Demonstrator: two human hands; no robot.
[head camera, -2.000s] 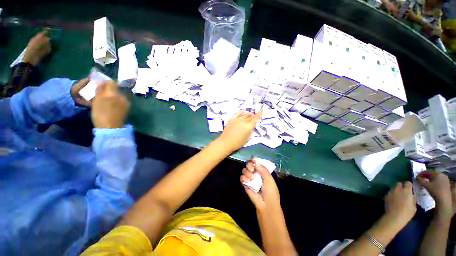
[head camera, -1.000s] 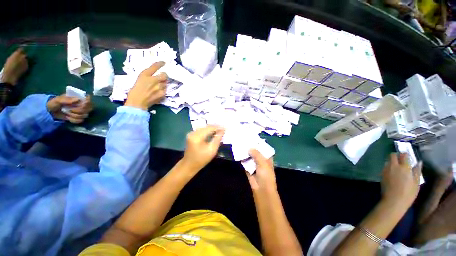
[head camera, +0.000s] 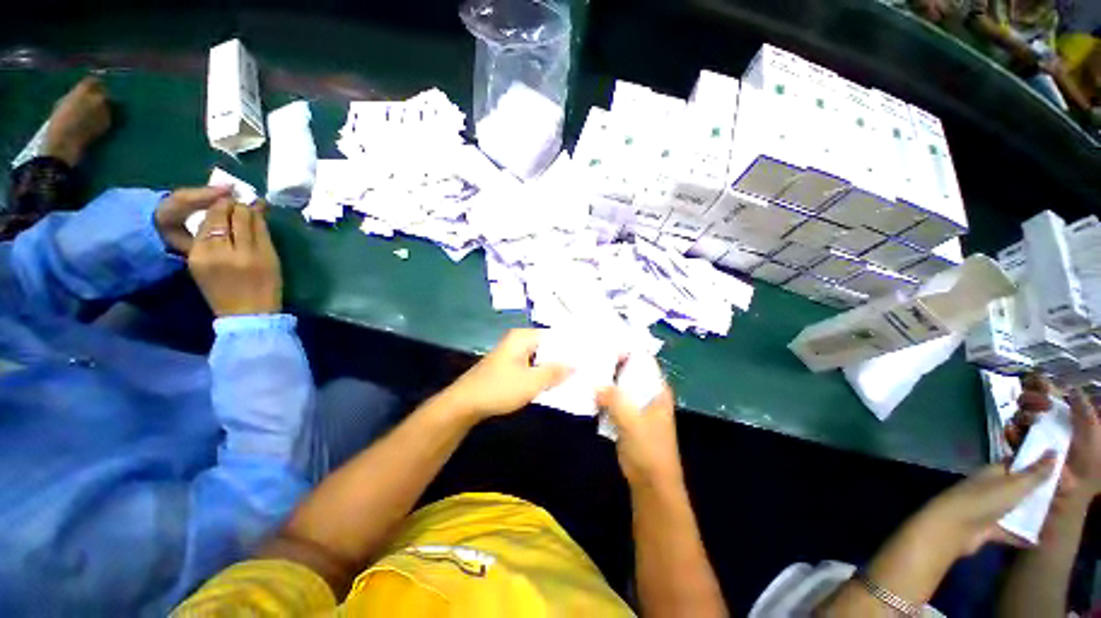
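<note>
White folded paper slips lie heaped on the green bench in front of me. My left hand is at the bench's near edge and grips a white paper slip by its left side. My right hand is just right of it, closed on a small stack of white slips. The papers between my hands overlap and are overexposed, so their edges are hard to tell apart.
Behind the heap stand a clear bag and a block of white cartons. An open carton lies on a white pouch at right. Neighbours' hands work at left and right.
My left hand has moved from beside the heap to the paper by my right hand and now grips a slip. The left neighbour's hand has drawn back from the heap.
</note>
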